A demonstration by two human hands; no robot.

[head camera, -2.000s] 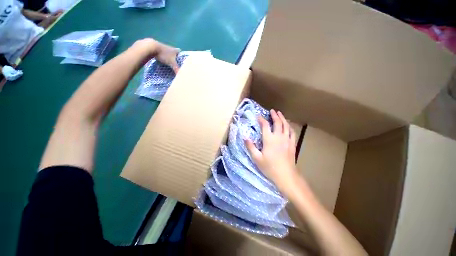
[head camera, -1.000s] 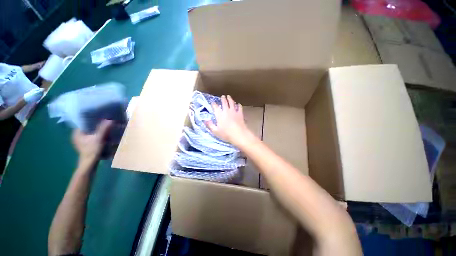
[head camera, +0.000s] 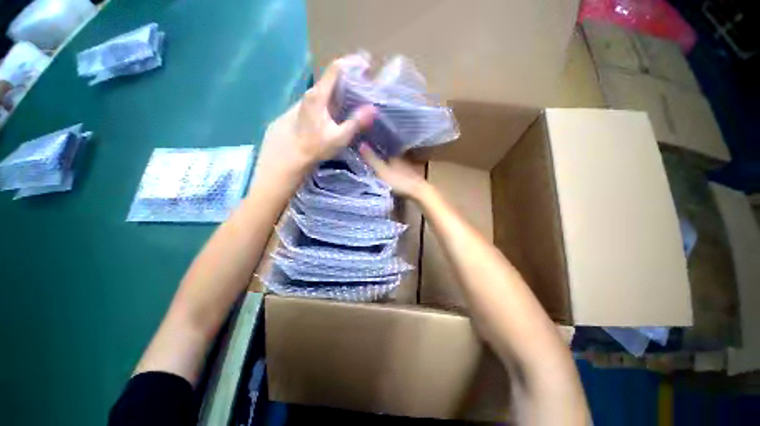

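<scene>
The open shipping carton [head camera: 367, 354] stands against the table edge. A packed row of bubble bags [head camera: 337, 241] stands on edge along its left side. My left hand [head camera: 317, 125] grips a bubble bag [head camera: 408, 112] with a dark shape inside, held above the far end of the row. The bag is slightly blurred; I cannot tell whether it is one or more. My right hand [head camera: 396, 173] is at the far end of the row, just under the held bag. Its fingers are partly hidden, so its grip cannot be told.
On the green table [head camera: 100, 308] lie a flat bubble bag [head camera: 193, 185] and two small stacks of bagged items [head camera: 48, 162], [head camera: 122, 54]. Carton flaps fold outward at the far side and right [head camera: 621, 216]. A red plastic bag [head camera: 642, 18] and flattened cardboard lie beyond.
My left hand has moved from over the table to above the carton with the bubble bag. My right hand remains at the row's far end. A flat bag now shows on the table.
</scene>
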